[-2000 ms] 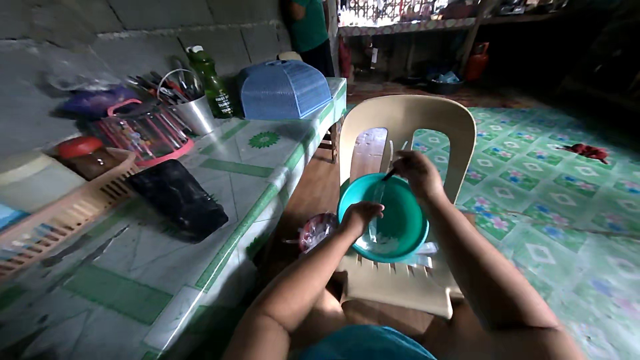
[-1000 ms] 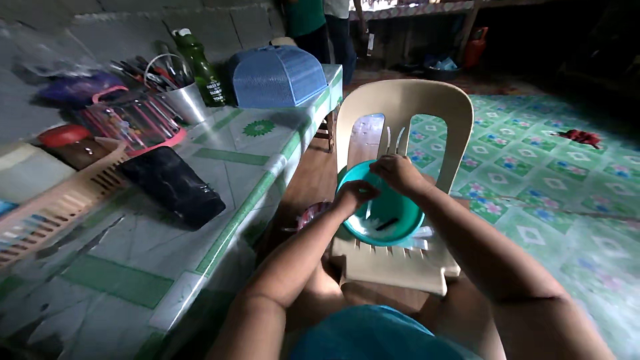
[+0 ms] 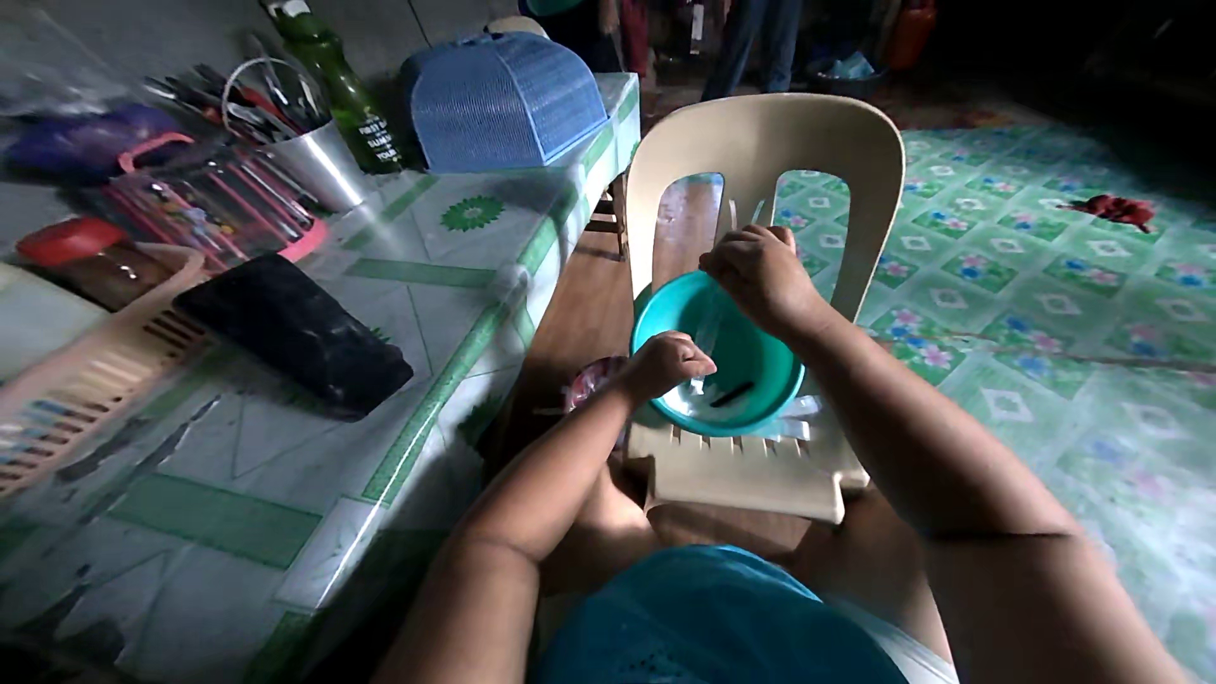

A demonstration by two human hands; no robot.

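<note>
A teal plastic basin (image 3: 781,375) rests on the seat of a beige plastic chair (image 3: 760,114), with whitish contents and a dark slim object (image 3: 732,394) at its bottom. Over the basin's left side, my left hand (image 3: 668,366) is closed on the lower part of a narrow clear plastic strip or bag (image 3: 708,332). My right hand (image 3: 760,271) pinches the strip's upper part above the basin's far rim; two loose ends stick up behind the fingers. Clear plastic pieces (image 3: 793,418) lie on the seat beside the basin. The fingers hide much of the strip.
Along the tiled table (image 3: 399,475) at left are a black pouch or case (image 3: 294,332), a peach basket (image 3: 104,380), a metal pail of utensils (image 3: 318,166), a green bottle (image 3: 347,95) and a blue mesh food cover (image 3: 503,104). A person's legs (image 3: 755,43) show beyond the chair.
The dark slim object now lies in the basin; two seconds ago a dark item was at my right hand. A person's jeans-clad legs have come into view at the back.
</note>
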